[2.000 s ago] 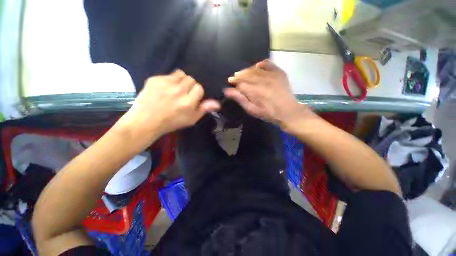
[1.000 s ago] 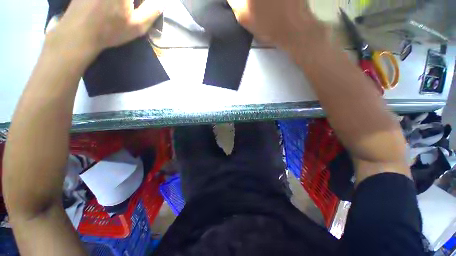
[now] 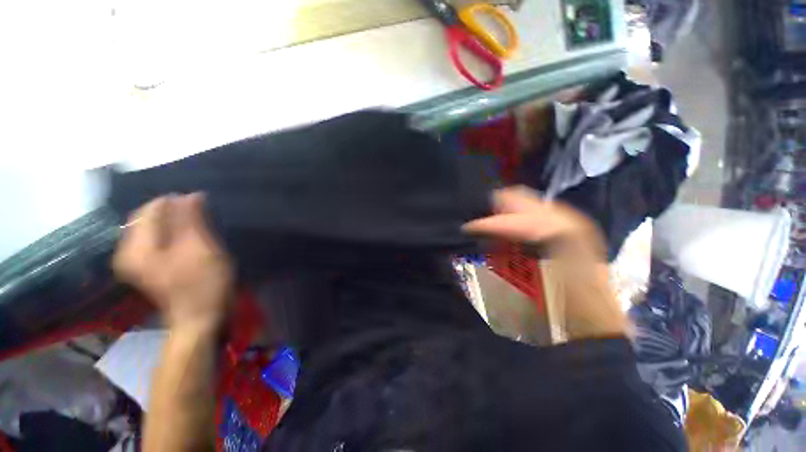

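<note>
A black fabric panel (image 3: 327, 181) is stretched across the front of the table edge and over the lap, blurred. My left hand (image 3: 177, 256) is closed on its left end. My right hand (image 3: 543, 229) is at its right end, blurred, with fingers pointing left; whether it grips the cloth cannot be told. The sewing machine's needle is not in view.
Scissors with red and yellow handles (image 3: 478, 44) lie on the white table (image 3: 203, 71), left of a small dark square panel (image 3: 588, 21). A jumbled pile of black and grey pieces (image 3: 619, 146) is at right. A white cone-shaped object (image 3: 729, 252) stands beyond. A red basket (image 3: 256, 397) is low at left.
The view has turned to the right. Both hands have come back from the machine area to the table's front edge, with the black panel now spread between them.
</note>
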